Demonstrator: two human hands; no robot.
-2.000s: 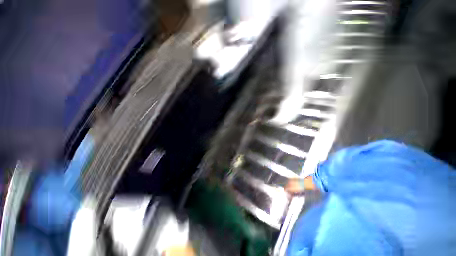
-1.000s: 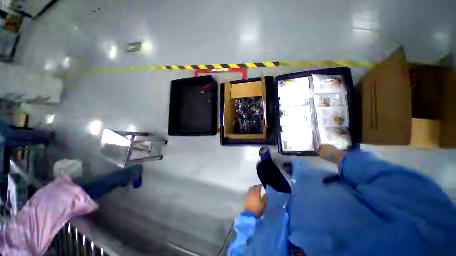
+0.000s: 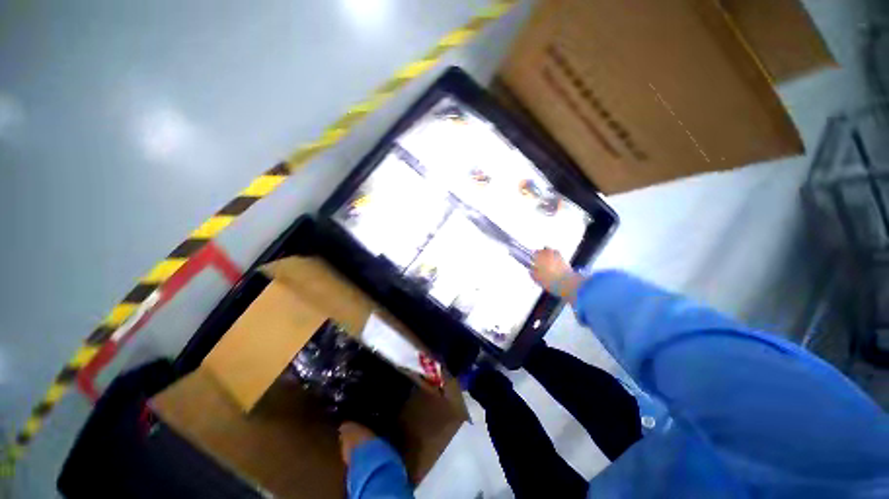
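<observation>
A black tray [image 3: 453, 86] on the floor holds rows of glaring white packs [image 3: 497, 258]. My right hand [image 3: 554, 271] is at the tray's near right side, over the packs; its fingertips are too blurred to tell a grip. An open brown carton [image 3: 224, 429] stands left of the tray with dark shiny bagged parts [image 3: 336, 365] inside. My left hand [image 3: 353, 439] reaches into the carton beside the dark parts; its fingers are mostly hidden. A white piece with red marks [image 3: 395, 346] lies at the carton's right side.
A large brown carton [image 3: 624, 88] with open flaps stands beyond the tray. Another black tray [image 3: 127, 419] is at the lower left. Yellow-black tape [image 3: 219, 219] and a red tape corner [image 3: 210, 261] mark the floor. A metal frame [image 3: 848, 175] is at the right edge. My legs are below the tray.
The view has turned and come closer to the trays and carton. My left hand has moved from beside my body into the carton. My right hand is still at the tray of packs.
</observation>
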